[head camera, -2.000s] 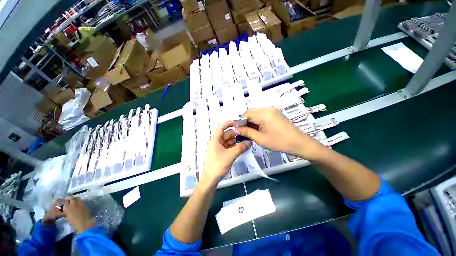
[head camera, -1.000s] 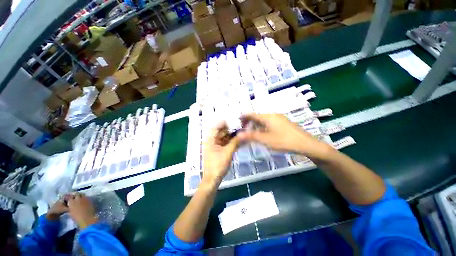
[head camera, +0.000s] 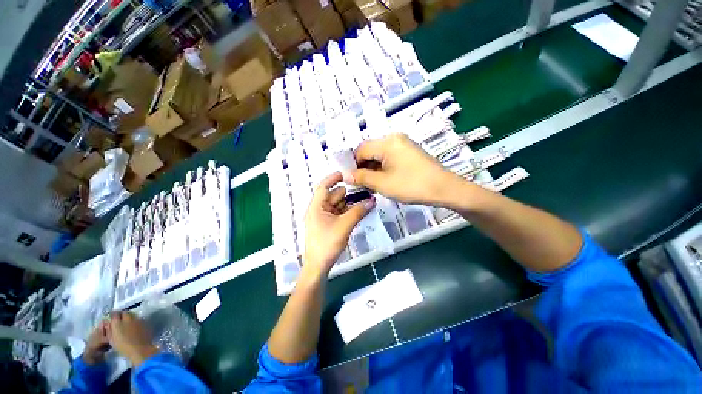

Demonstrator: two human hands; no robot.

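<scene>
My left hand [head camera: 332, 223] holds a small watch with a black face [head camera: 358, 197] between thumb and fingers, above the near tray. My right hand [head camera: 396, 171] pinches a thin whitish film or sleeve [head camera: 344, 163] just above the watch. A pale strip [head camera: 375, 231] hangs below my left fingers. Beneath my hands is a white tray [head camera: 285, 286] with rows of wrapped watches with grey-blue ends. Bare pale straps [head camera: 509, 179] stick out past its right edge. My hands hide the middle of the tray.
A second tray of wrapped watches [head camera: 346, 81] lies behind, a third [head camera: 173, 231] to the left. A printed white sheet [head camera: 379, 305] and a small white slip [head camera: 207, 305] lie on the green bench. Another person's hands [head camera: 123, 337] are at lower left. A metal post [head camera: 650, 50] stands at right.
My fingers have drawn apart slightly, and the whitish film now shows in my right fingers above the black face. The camera view has shifted, moving the trays a little up and left.
</scene>
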